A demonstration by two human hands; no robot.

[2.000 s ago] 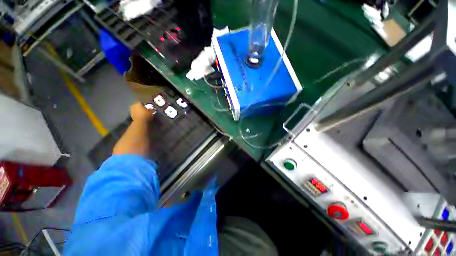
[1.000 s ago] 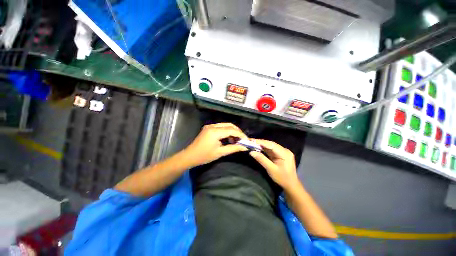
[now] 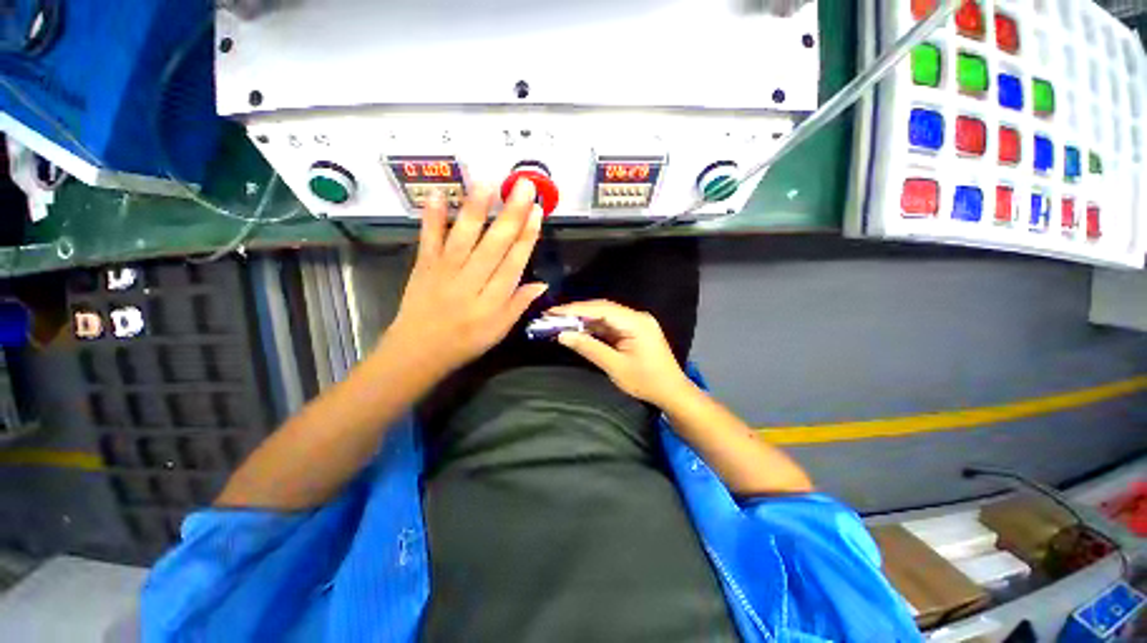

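Observation:
A small smartwatch body (image 3: 555,327) is held edge-on between the thumb and fingers of my right hand (image 3: 625,348), above my lap. Its screen face cannot be made out. My left hand (image 3: 468,284) is spread flat, fingers apart and empty, with its fingertips at the front panel of the white press machine (image 3: 516,65). The fingertips reach just below the red emergency stop button (image 3: 530,189) and the left red-digit display (image 3: 426,172). Whether they touch the panel cannot be told.
A white tray (image 3: 887,157) of watches lit red, green and blue is at the right. A black compartment tray (image 3: 176,377) with a few watches is at the left. A blue box (image 3: 113,94) stands upper left. Green buttons (image 3: 331,185) sit at the panel ends. Boxes (image 3: 925,572) are lower right.
The view has swung right from the black tray to the machine. My left hand has let go of the watch and moved up to the panel; my right hand holds it alone.

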